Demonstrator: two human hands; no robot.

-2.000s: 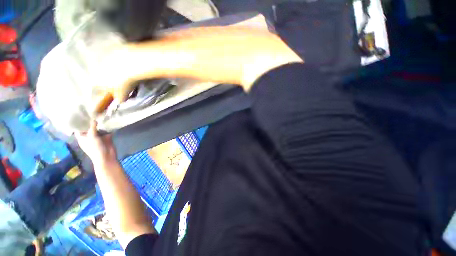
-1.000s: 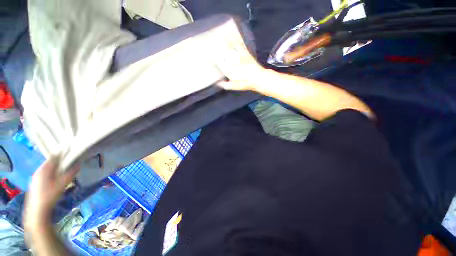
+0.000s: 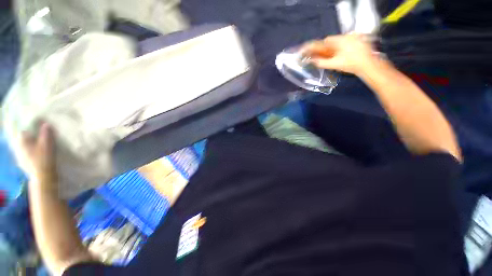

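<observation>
A pale beige garment [image 3: 156, 81] lies along the dark grey padded pressing board [image 3: 178, 135], its flat strip over the top and its looser cloth bunched at the left end. My left hand [image 3: 42, 148] is blurred and holds the bunched cloth at the left end. My right hand [image 3: 342, 53] grips the brown-orange handle of the silver steam iron [image 3: 302, 71], right of the board's end and apart from the garment. The fingertips of both hands are partly unclear from blur.
More beige cloth [image 3: 154, 13] lies beyond the board. Blue crates [image 3: 137, 199] with cardboard and pale cloth stand below the board. A yellow hose [image 3: 402, 9] and a white piece [image 3: 359, 16] are beyond the iron. Dark cloth is at the right.
My right hand has left the iron, pressed on the garment's strip, then moved right and taken the iron again. My left hand has moved left and up a little with the cloth.
</observation>
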